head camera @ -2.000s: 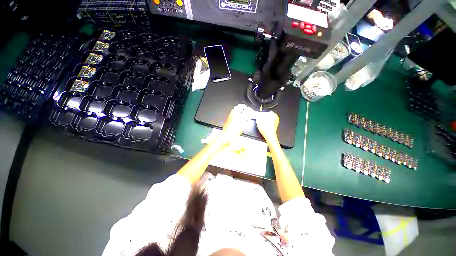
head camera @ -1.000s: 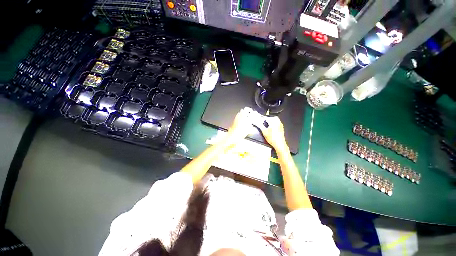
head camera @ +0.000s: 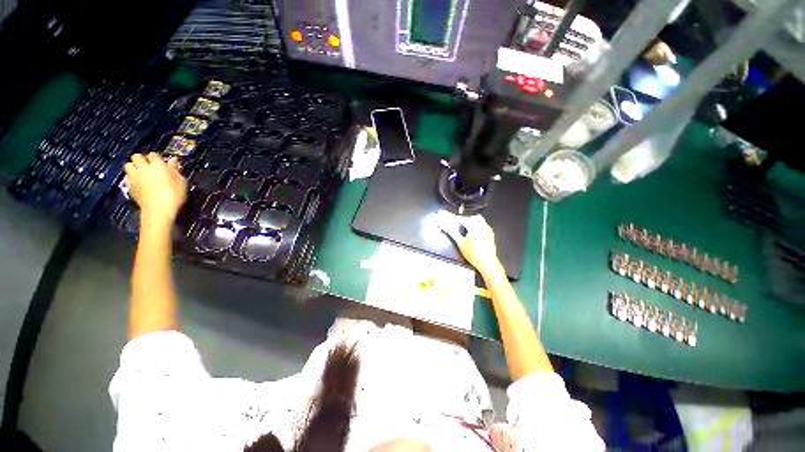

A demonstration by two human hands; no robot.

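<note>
My left hand [head camera: 157, 185] is over the left column of the glossy black blister tray [head camera: 231, 210], fingers down at a lower-left pocket. A small pale patch shows at its fingertips; whether it holds something cannot be told. Gold modules [head camera: 203, 108] lie in the pockets above it. My right hand [head camera: 477, 242] is just in front of the microscope's lens ring [head camera: 464, 192], over the black base plate [head camera: 393, 207]. A small dark object [head camera: 462, 230] is between its fingers, too small to identify. Bright light washes out the fingertips.
A phone [head camera: 392, 135] and crumpled white wipe [head camera: 363, 154] lie left of the base. White paper [head camera: 422, 284] is at the front edge. Three module rows [head camera: 678, 273] stand at right. Round tubs [head camera: 562, 175] are behind right. The monitor [head camera: 424, 44] is behind.
My left hand has left the lens area, where both hands were together, and moved left to the blister tray. My right hand stays near the lens. The view has shifted slightly.
</note>
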